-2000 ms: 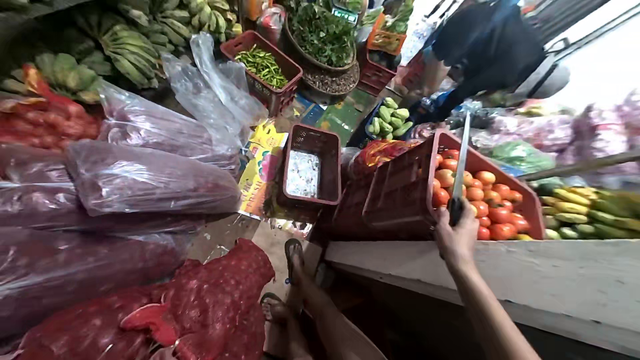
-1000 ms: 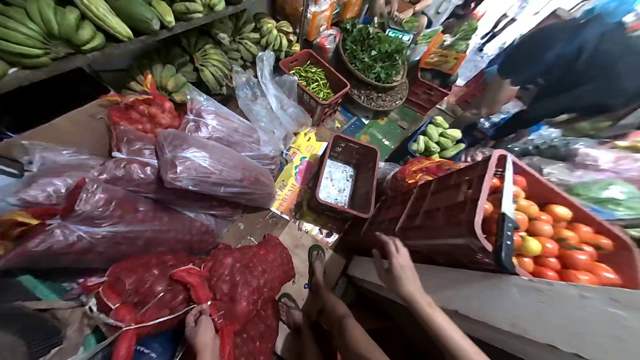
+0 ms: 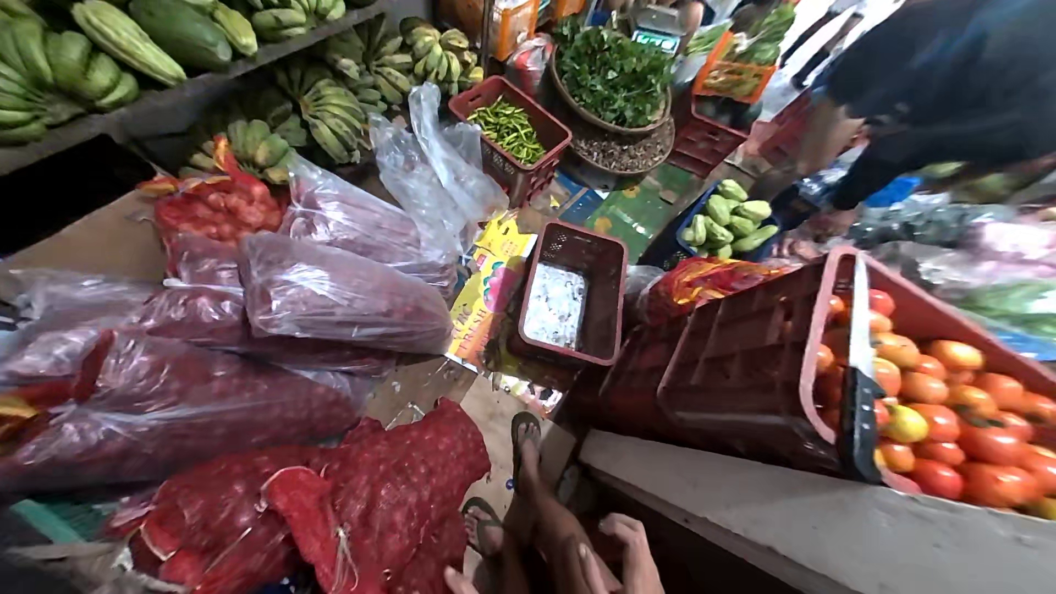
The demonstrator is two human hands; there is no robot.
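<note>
My right hand (image 3: 623, 557) is at the bottom edge, fingers apart and curled, over my legs, holding nothing visible. Only a fingertip or two of my left hand (image 3: 459, 581) shows at the bottom, beside a red mesh sack (image 3: 396, 487) of small round produce; the rest is out of view. A knife with a black handle (image 3: 862, 425) lies across the near rim of a dark red plastic crate (image 3: 734, 371) of tomatoes (image 3: 998, 445), its blade pointing away. Left of the sack's far end lie clear plastic bags (image 3: 346, 297) of reddish produce.
An almost empty dark crate (image 3: 620, 305) stands ahead of my sandalled feet, beside a yellow printed sack (image 3: 487, 297). Behind are a crate of green chillies (image 3: 511, 132) and a basket of leafy greens (image 3: 610, 78). A concrete ledge (image 3: 784, 495) runs at right. A person (image 3: 940, 82) bends at upper right.
Two seconds ago my right hand held the knife above the tomato crate; now the knife rests on the rim. My left hand has left the sack's tied end, and my right hand has moved down over my legs.
</note>
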